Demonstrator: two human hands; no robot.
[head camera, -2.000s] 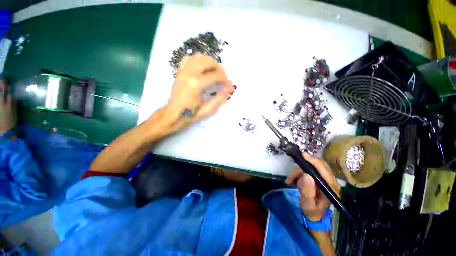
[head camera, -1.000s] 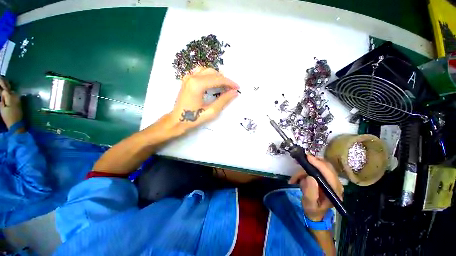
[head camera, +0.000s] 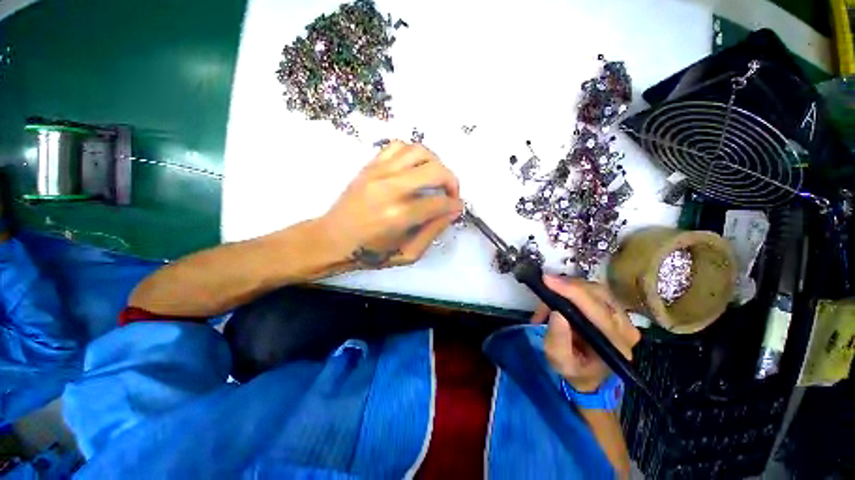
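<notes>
My left hand (head camera: 403, 206) is over the middle of the white sheet (head camera: 506, 56), its fingertips pinched together at the iron's tip. What it pinches is too small and hidden to tell. My right hand (head camera: 586, 328) is closed around the black handle of the soldering iron (head camera: 562, 298), whose metal tip points up and left to my left fingertips. A heap of small greenish-brown components (head camera: 339, 64) lies at the sheet's upper left. A long loose pile of silvery and purplish parts (head camera: 583, 192) lies right of the iron.
A tan round tub (head camera: 623, 272) with tiny whitish-pink parts stands right of the piles. The fan with a wire grille (head camera: 717, 155) is at upper right. A solder reel (head camera: 61, 162) sits at left on the green mat (head camera: 169, 56). Another person's blue sleeve (head camera: 56, 309) is at lower left.
The view has shifted, so the bench things sit further left and higher. My left hand has moved down and right from the left heap, and its fingertips now meet the iron's tip.
</notes>
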